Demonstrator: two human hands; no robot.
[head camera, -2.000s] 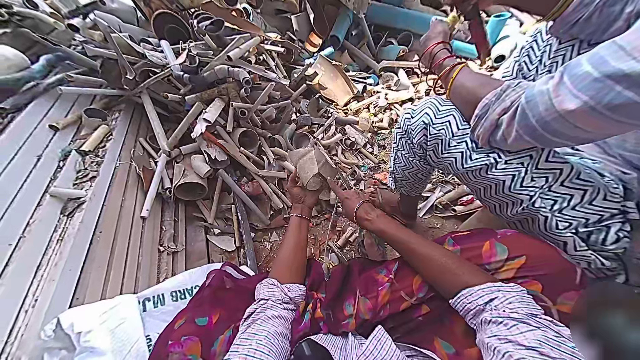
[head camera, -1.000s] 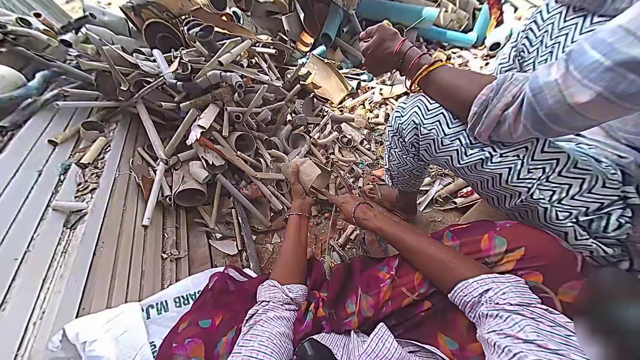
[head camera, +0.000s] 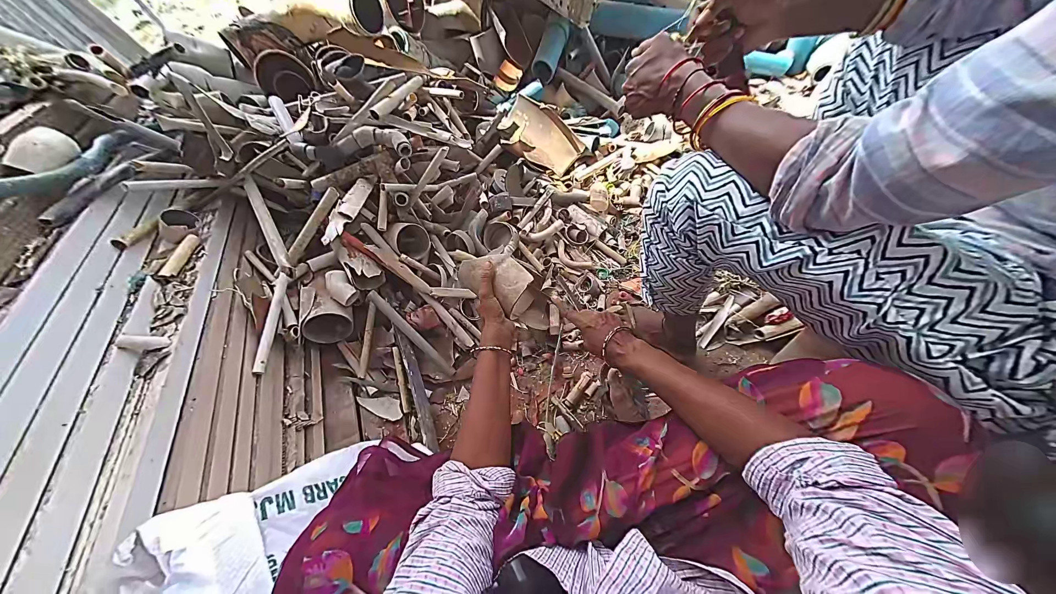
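Observation:
My left hand (head camera: 495, 313) grips a grey-beige broken plastic piece (head camera: 510, 285), curved like part of a pipe fitting, with the thumb up along its near side. Just right of that piece is my right hand (head camera: 596, 327), fingers pointing toward it and partly bent; whether it holds something thin is not clear. Behind and around both hands lies a heap of scrap plastic pipes (head camera: 412, 239). A wide grey pipe piece (head camera: 326, 318) rests to the left of my left hand.
A co-worker's knee in zigzag cloth (head camera: 701, 231) is close on the right, the co-worker's hands (head camera: 660, 78) above it. Ribbed panels (head camera: 198, 412) extend at left. A white printed sack (head camera: 198, 544) lies beside my patterned cloth (head camera: 610, 487). Blue pipes (head camera: 631, 21) lie at the back.
The plastic piece in my left hand has been turned and now sits differently in the grip. The co-worker's hands came closer together after being apart one second ago.

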